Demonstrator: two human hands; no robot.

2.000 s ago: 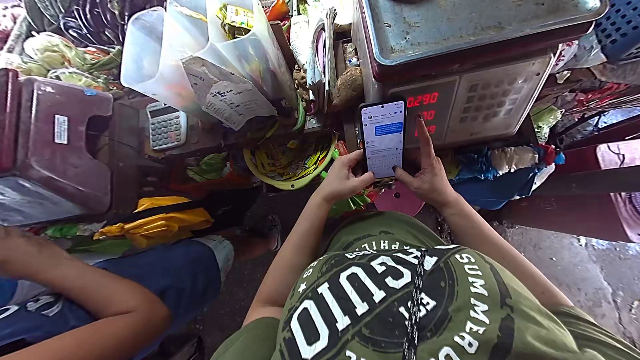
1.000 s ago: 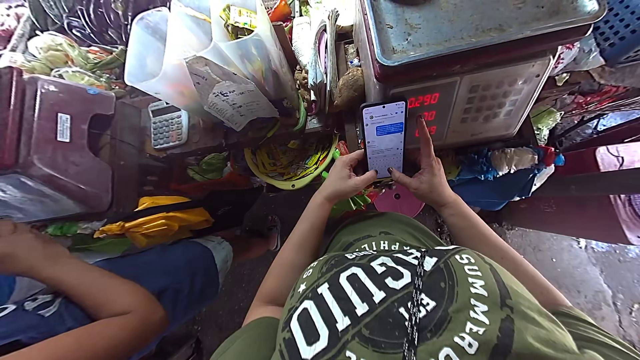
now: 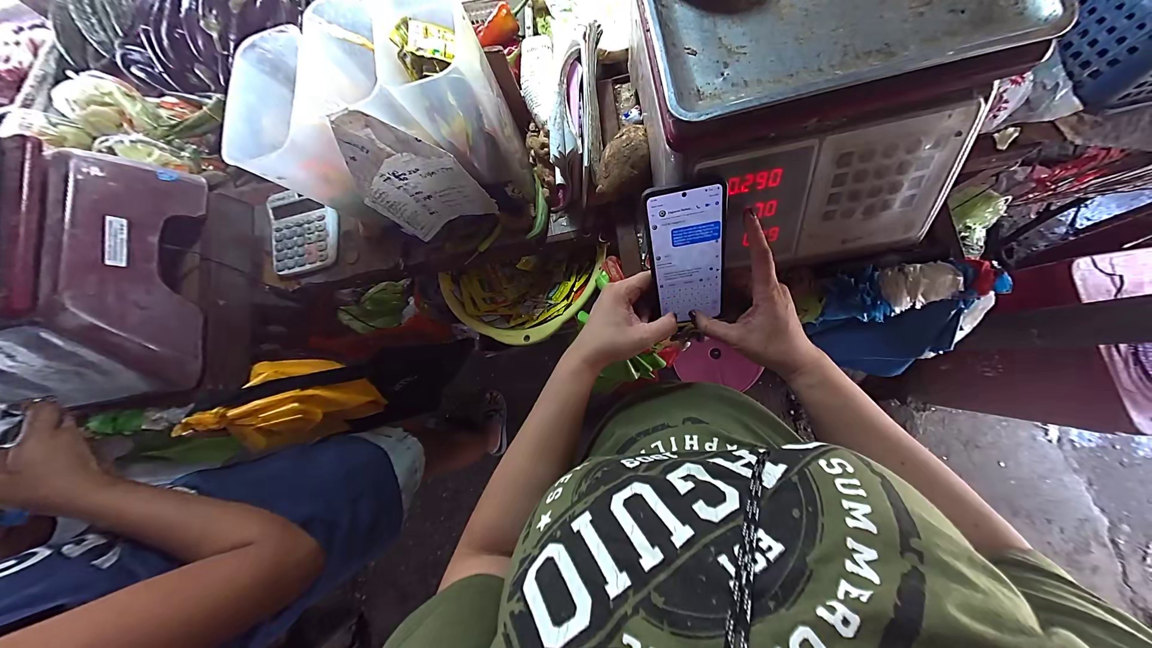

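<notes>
A smartphone [image 3: 687,252] stands upright between my two hands, its screen lit with a chat and an on-screen keyboard. My left hand [image 3: 621,326] holds its lower left side, the thumb at the bottom of the screen. My right hand [image 3: 765,324] is at the lower right corner, with its thumb on the bottom edge and the index finger pointing up beside the phone. Behind the phone is a digital weighing scale [image 3: 837,180] with red lit digits and a metal tray [image 3: 855,45] on top. The phone covers part of the scale's left side.
Clear plastic containers [image 3: 270,117] with a handwritten paper stand left of the scale, near a calculator [image 3: 302,236]. A yellow-green basket [image 3: 517,335] of packets hangs below. A maroon plastic box [image 3: 126,270] stands far left. Another person's arm [image 3: 198,558] is at lower left. Eggplants lie behind.
</notes>
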